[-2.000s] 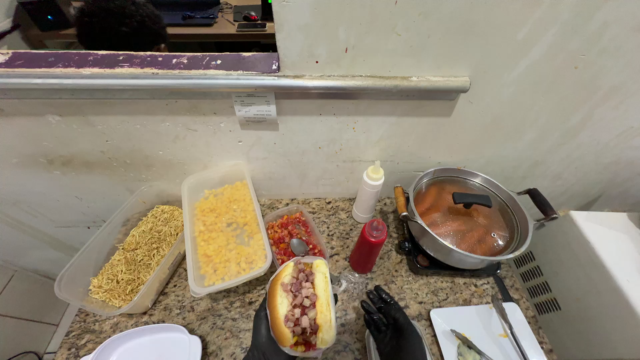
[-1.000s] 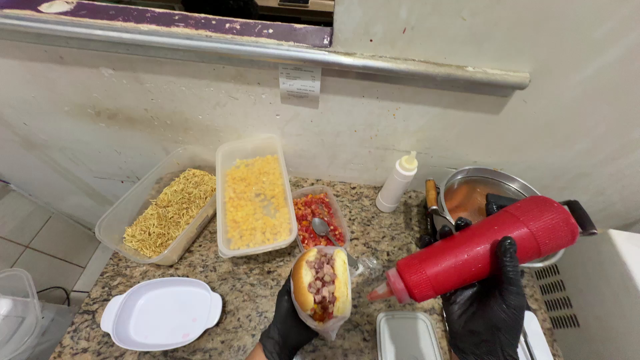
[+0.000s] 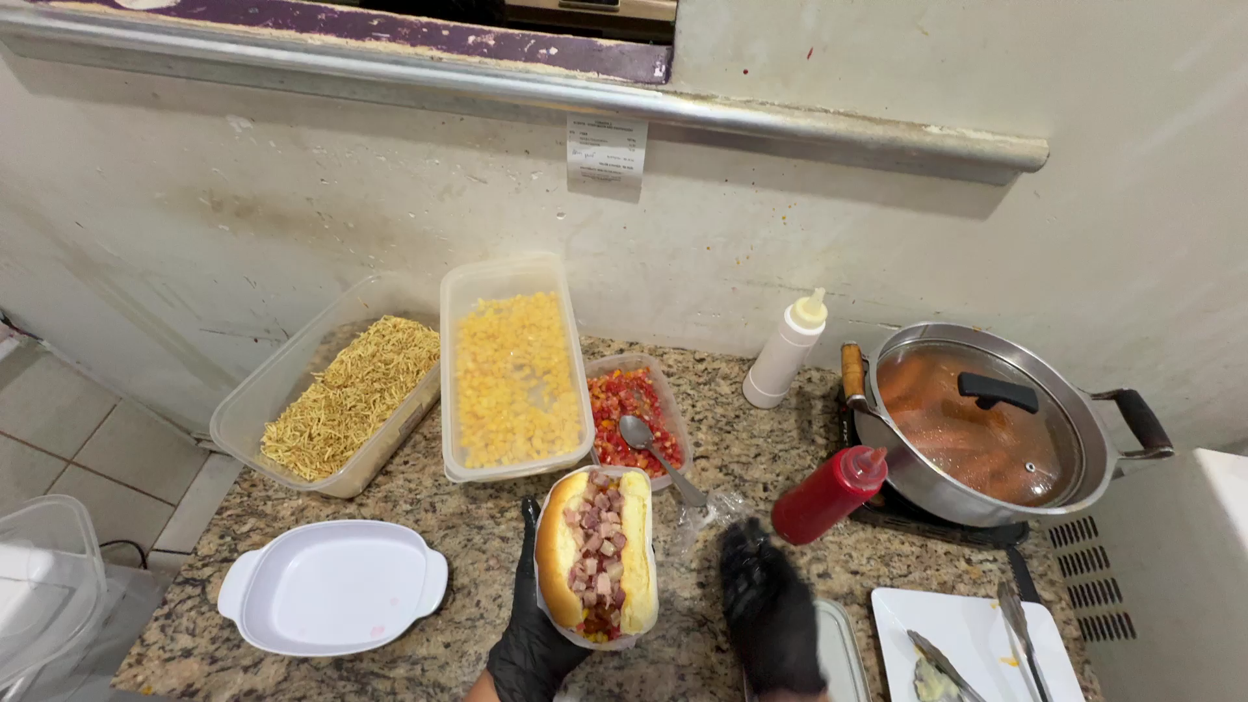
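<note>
My left hand point(image 3: 534, 624), in a black glove, holds a hot dog bun point(image 3: 598, 556) topped with diced meat, in a pale wrapper. My right hand point(image 3: 770, 609), also gloved in black, is over the counter at the edge of a lidded container point(image 3: 846, 648); its fingers are partly blurred and nothing shows in them. Beyond that hand a red squeeze bottle point(image 3: 829, 495) stands on the granite, near crumpled clear plastic point(image 3: 710, 517). A tub of chopped red and yellow vegetables point(image 3: 634, 405) with a metal spoon point(image 3: 651, 444) in it is just behind the bun.
Along the wall are a container of shoestring potatoes point(image 3: 356, 395), a container of corn point(image 3: 517, 375) and a white squeeze bottle point(image 3: 785, 353). A lidded pot of sausages point(image 3: 985, 429) sits on a burner at right. A white plate with utensils point(image 3: 960, 609) and a white oval dish point(image 3: 336, 588) lie nearer.
A second ago my right hand held the red squeeze bottle raised and tilted beside the bun; now the bottle stands on the counter, released. My left hand still holds the bun.
</note>
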